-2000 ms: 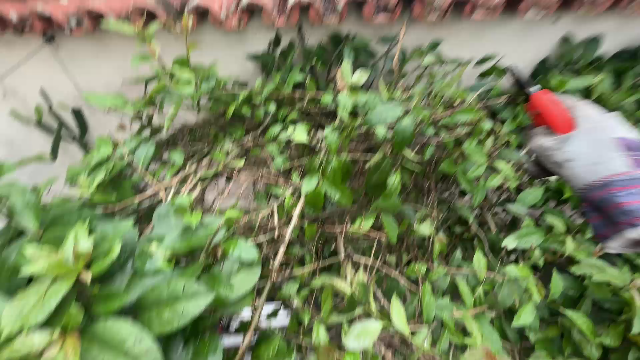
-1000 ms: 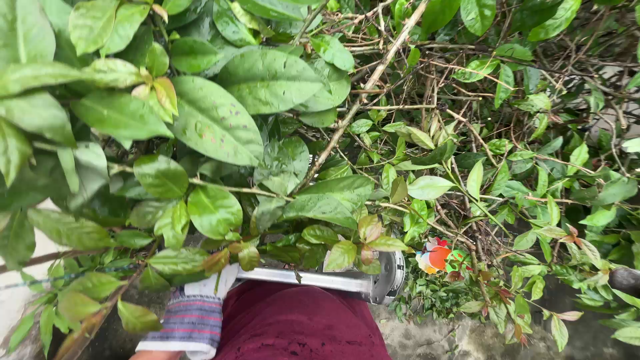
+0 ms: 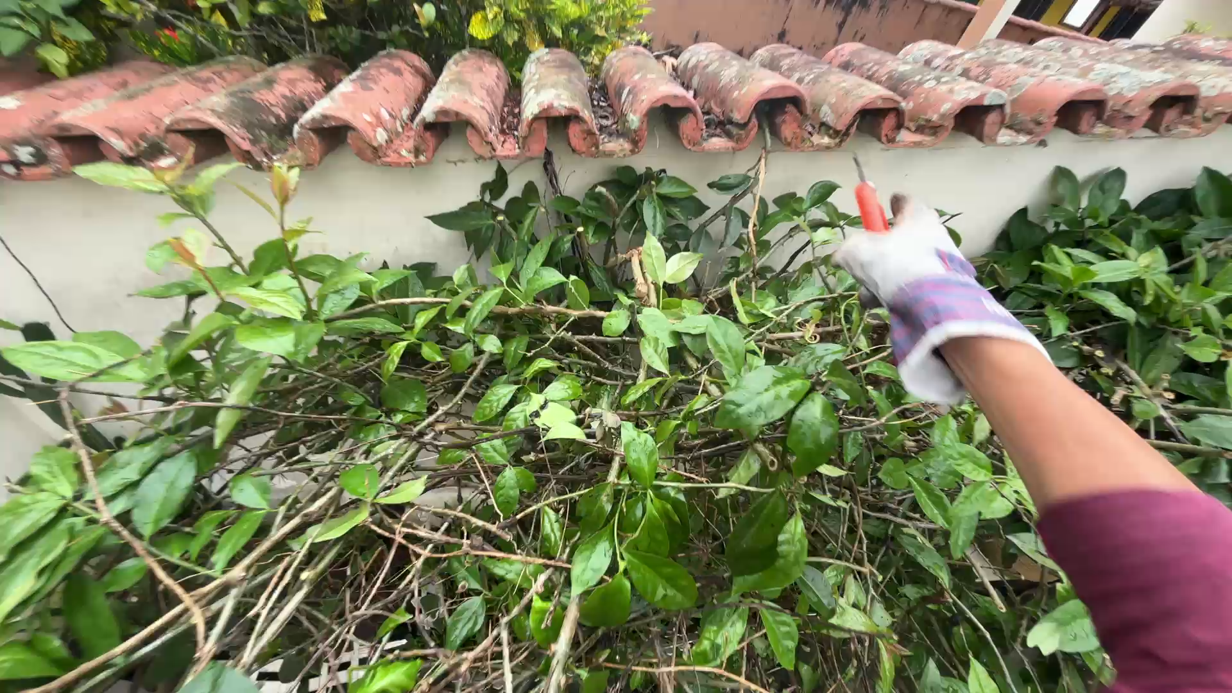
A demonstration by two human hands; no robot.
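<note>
My right hand point(image 3: 910, 260), in a white work glove with a striped cuff, is raised at the upper right, over the top of a leafy hedge point(image 3: 616, 462). It is closed around a red-handled tool point(image 3: 871, 207), whose thin dark tip points up toward the wall's tile coping. The glove hides the rest of the tool, so its exact kind cannot be told. Leaves and thin vine stems lie just below and left of the glove. My left hand is out of view.
Curved clay roof tiles point(image 3: 558, 101) cap the pale plastered wall point(image 3: 356, 217) behind the hedge. Tangled bare branches point(image 3: 279, 558) fill the lower left. A bare stem point(image 3: 756, 207) climbs to the tiles. Yellow-green shrubs point(image 3: 539, 24) grow beyond the wall.
The view has swung from down at my body and a gloved hand back up to the hedge and wall. The right glove with the red-handled tool shows again, as two seconds ago.
</note>
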